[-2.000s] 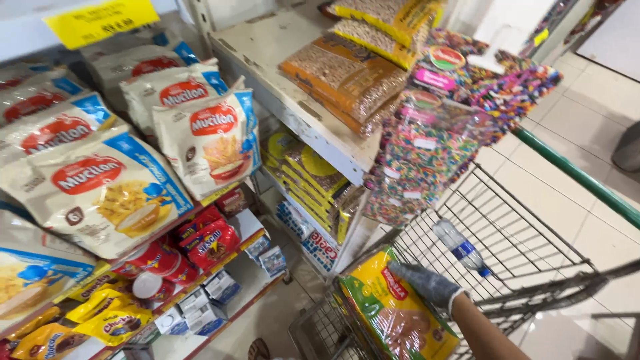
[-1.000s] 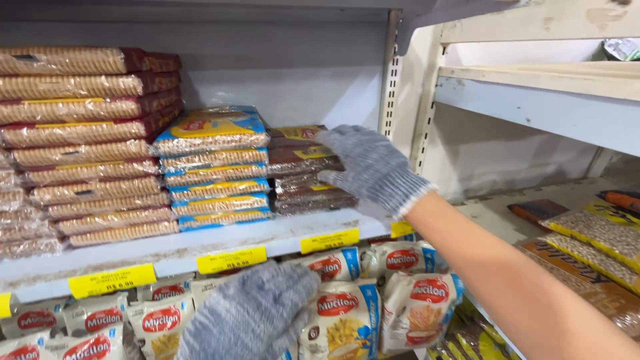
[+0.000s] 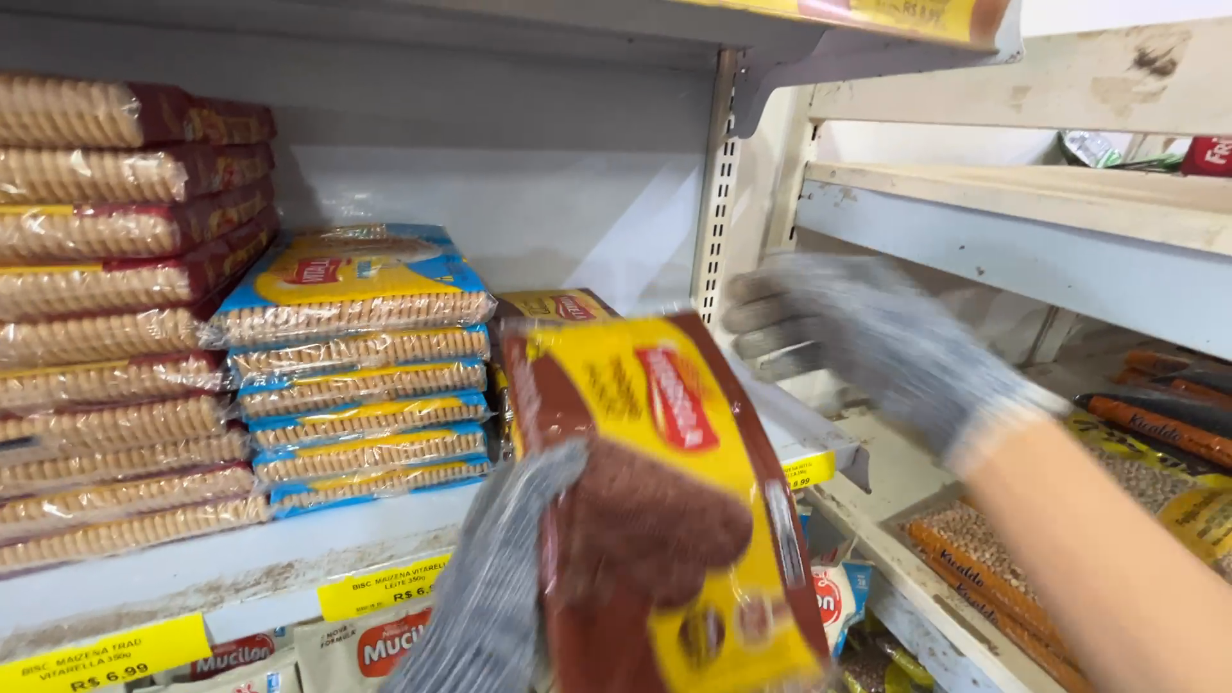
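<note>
My left hand (image 3: 500,568), in a grey knit glove, grips the left side of a brown and yellow biscuit packet (image 3: 664,500), which is tilted in front of the shelf. To its right, my right hand (image 3: 847,337), also gloved and blurred by motion, is raised with fingers apart and holds nothing. Behind the held packet, another brown and yellow packet (image 3: 558,304) lies on the shelf, partly hidden. Beside it is a stack of blue and yellow biscuit packets (image 3: 366,366). At the far left stands a taller stack of dark red biscuit packets (image 3: 106,318).
Yellow price tags (image 3: 106,659) line the shelf edge (image 3: 269,577). Mucilon bags (image 3: 361,650) sit on the level below. A slotted metal upright (image 3: 717,192) stands behind my right hand. On the right, a lower shelf holds bags of beans (image 3: 982,568), below a pale shelf board (image 3: 1011,221).
One second ago my right hand was at the brown packets on the shelf and my left hand was lower, holding nothing. Now a brown packet is in my left hand, and my right hand is apart from it.
</note>
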